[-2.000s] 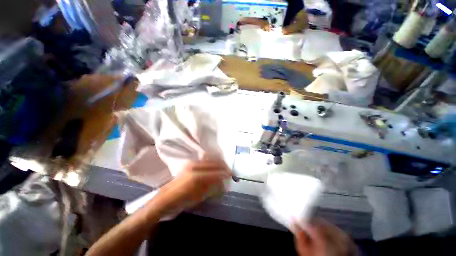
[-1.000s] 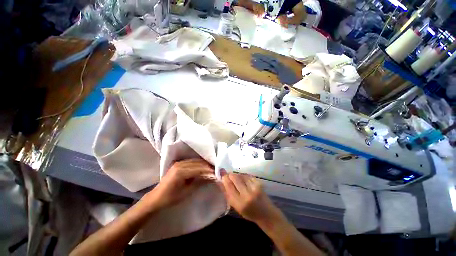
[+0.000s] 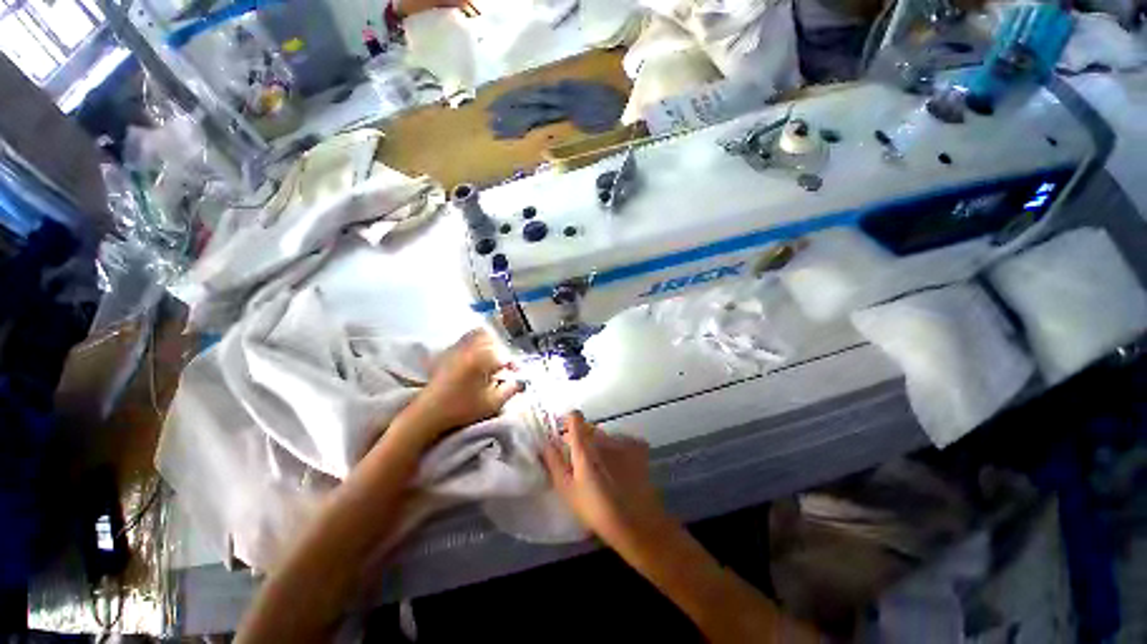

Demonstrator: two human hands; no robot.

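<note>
The beige garment piece (image 3: 302,377) lies bunched left of the needle and hangs over the table's front edge. My left hand (image 3: 468,380) pinches its cloth just left of the presser foot (image 3: 569,357). My right hand (image 3: 601,472) holds the cloth's edge in front of the foot, near the bed's front edge. The white JACK sewing machine (image 3: 755,214) reaches to the right, with a lamp glare at the needle. The glare hides whether the foot presses on the cloth.
Two white pads (image 3: 950,359) lie at the right front edge. A small white tuft (image 3: 736,330) is on the bed. Grey scraps (image 3: 554,108) lie on the brown board. Clear plastic (image 3: 138,227) is back left. Pale cloth (image 3: 717,57) is behind the head.
The view has turned and come closer to the machine. Both hands have brought the garment piece from the table's front edge to the needle. The white piece held earlier is no longer distinct.
</note>
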